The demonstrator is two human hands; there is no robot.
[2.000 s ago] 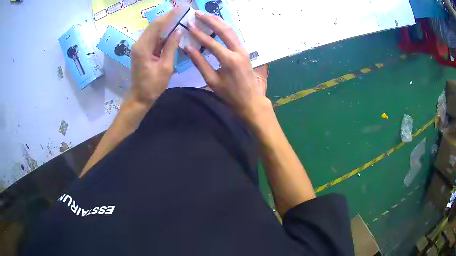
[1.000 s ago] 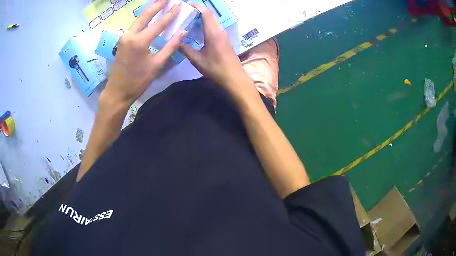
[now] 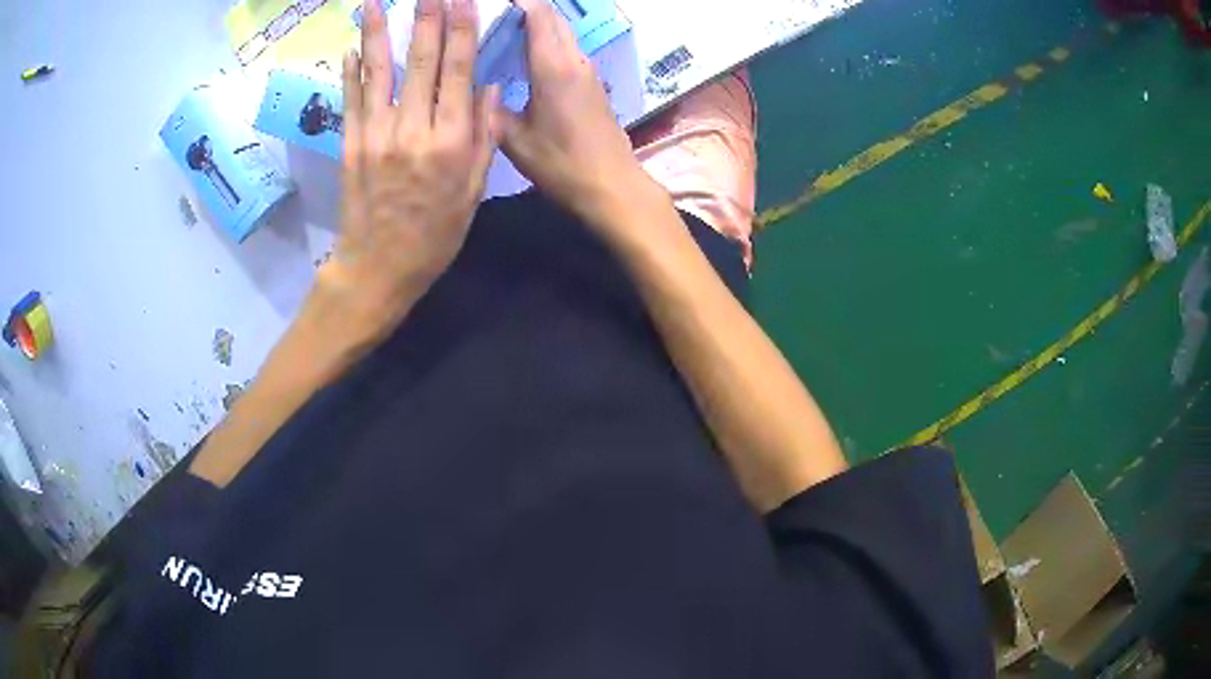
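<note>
A light blue retail box (image 3: pixel 502 51) is between my two hands at the top edge of the view, largely covered by them. My left hand (image 3: pixel 409 166) lies over it with straight fingers pressed flat. My right hand (image 3: pixel 568 126) holds its right side, fingertips near the picture's edge. Any label under the fingers is hidden. Another retail box (image 3: pixel 226 166) lies at the left, dark product picture up. A second box (image 3: pixel 300 117) lies beside my left hand, partly covered. A further box (image 3: pixel 604 40) shows behind my right hand.
A yellow label sheet (image 3: pixel 299 29) lies on the scuffed white table (image 3: pixel 100 173). Tape rolls (image 3: pixel 29 326) and a small yellow-black object (image 3: pixel 37 73) are at the left. An open brown carton (image 3: pixel 1069 570) stands lower right on the green floor (image 3: pixel 916 292).
My left hand has flattened from a fingertip hold to straight fingers over the box. The box's white side is now mostly covered. The view has shifted, showing the tape rolls and carton.
</note>
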